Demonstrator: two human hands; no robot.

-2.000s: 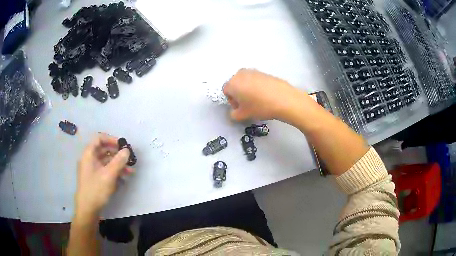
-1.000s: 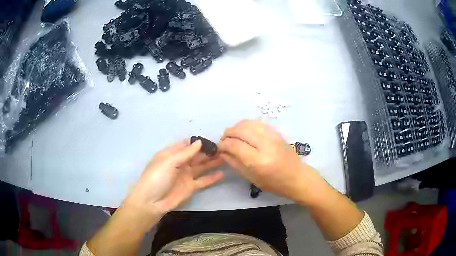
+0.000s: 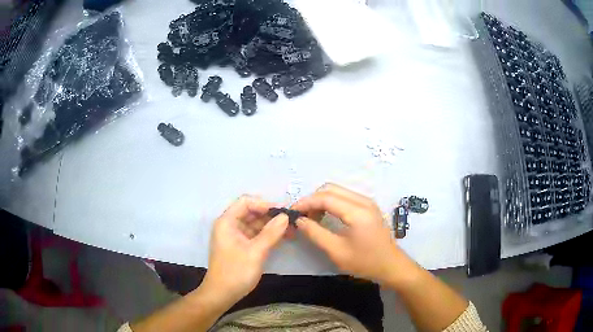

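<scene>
My left hand point(image 3: 244, 243) holds one small black plastic housing point(image 3: 283, 213) near the table's front edge. My right hand point(image 3: 351, 230) meets it there, thumb and fingertips pinched at the housing's right end; whether they hold a tiny insert is hidden. Tiny white inserts point(image 3: 385, 152) lie scattered beyond my right hand, and more specks lie just beyond my fingertips. Two assembled units point(image 3: 400, 221) lie right of my right hand. A heap of black housings point(image 3: 240, 39) is at the far left centre. One single housing point(image 3: 171, 133) lies apart from it.
A clear bag of black housings point(image 3: 84, 84) lies left. A smartphone point(image 3: 482, 224) lies right, beside the filled blister tray point(image 3: 543, 123). A white tub or lid point(image 3: 344, 32) is beside the heap. Red stools point(image 3: 543, 310) stand below the table edge.
My left hand has moved right with the housing, and my right hand has come from the white inserts to meet it. The view has shifted, so the table things appear displaced.
</scene>
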